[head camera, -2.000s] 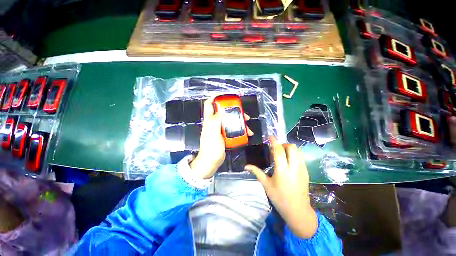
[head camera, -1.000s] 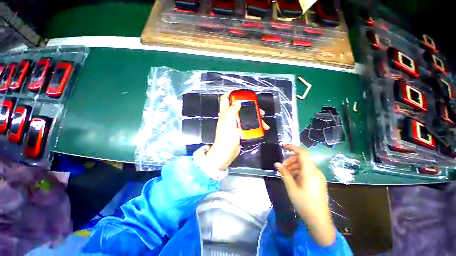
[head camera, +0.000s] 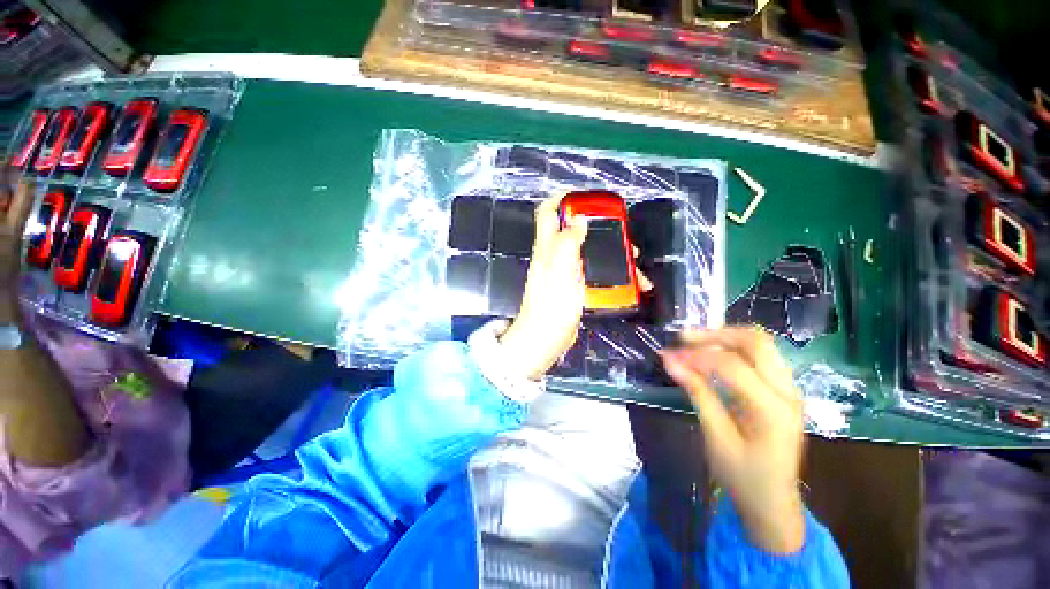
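Note:
My left hand (head camera: 554, 290) holds a red-and-black device housing (head camera: 605, 251) upright above the lens tray, its dark window facing me. My right hand (head camera: 743, 385) is to the right and nearer me, apart from the housing. Its thumb and fingertips are close together and blurred; whether they pinch something cannot be told. The lens tray (head camera: 470, 276), with rows of black panels in a crinkled clear plastic bag (head camera: 397, 247), lies under the housing.
A tray of red units with dark windows (head camera: 173, 230) is at left, beside a coworker's arm (head camera: 35, 391). Stacked trays with cream-framed units (head camera: 999, 236) are at right. Trays stand on cardboard (head camera: 461, 71) behind. Loose black panels (head camera: 794, 293) and crumpled film (head camera: 831, 397) lie right.
The view has shifted, so the bench things sit further right. The coworker's arm has come in at the left tray. My right hand's fingers have drawn closer together; my left still holds the housing.

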